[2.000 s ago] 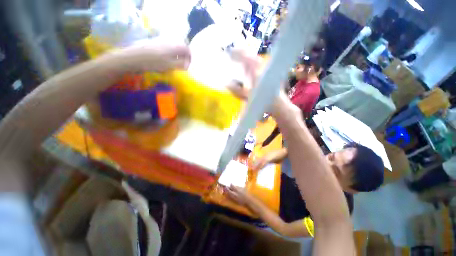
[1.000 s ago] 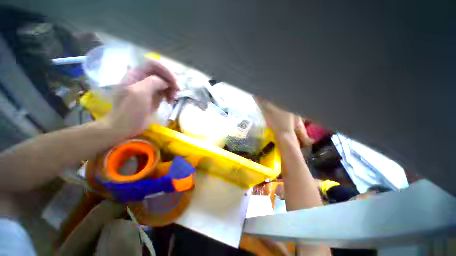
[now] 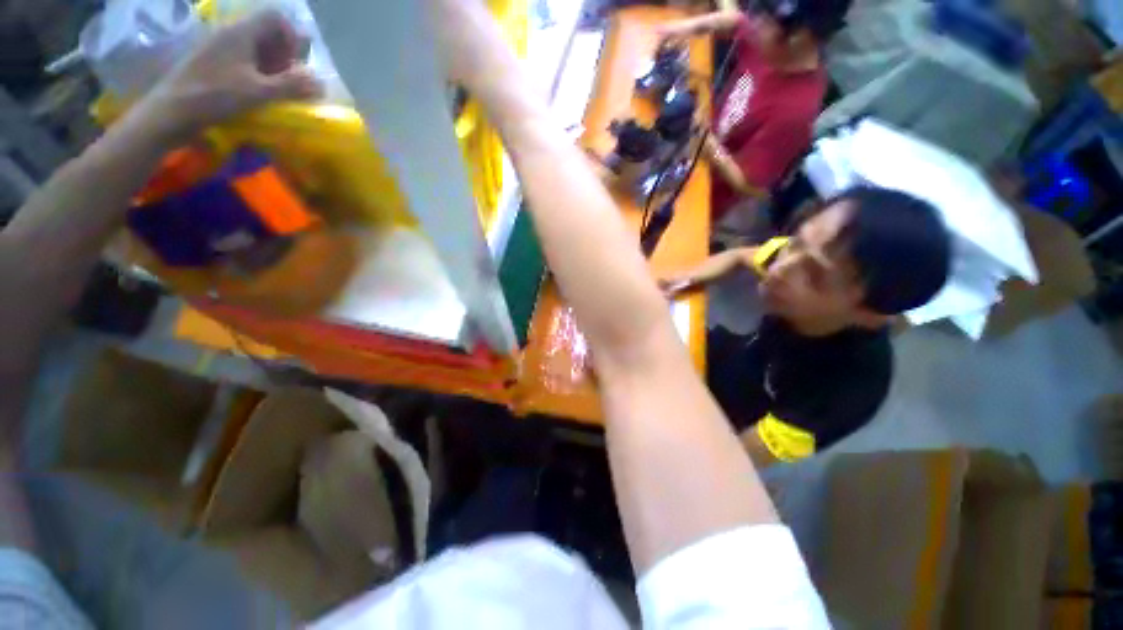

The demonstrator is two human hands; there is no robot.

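Note:
My left hand is at the upper left, over the near side of the yellow plastic bin. Its fingers are curled; blur hides whether they hold anything. My right forearm reaches up past a pale grey upright strip, and the hand is cut off by the top edge. The bin's contents are mostly out of view or blurred. A tape roll with blue-purple and orange parts lies in front of the bin, beside a white sheet.
Black parts and cords lie on the orange bench. A person in black sits at its right side, another in dark red behind. Open cardboard cartons stand below the bench at left; more cartons stand at lower right.
The view has swung, so the bin sits further up and left. The large dark grey surface across the top is gone. My right hand has left the picture; my left hand still curls near the bin.

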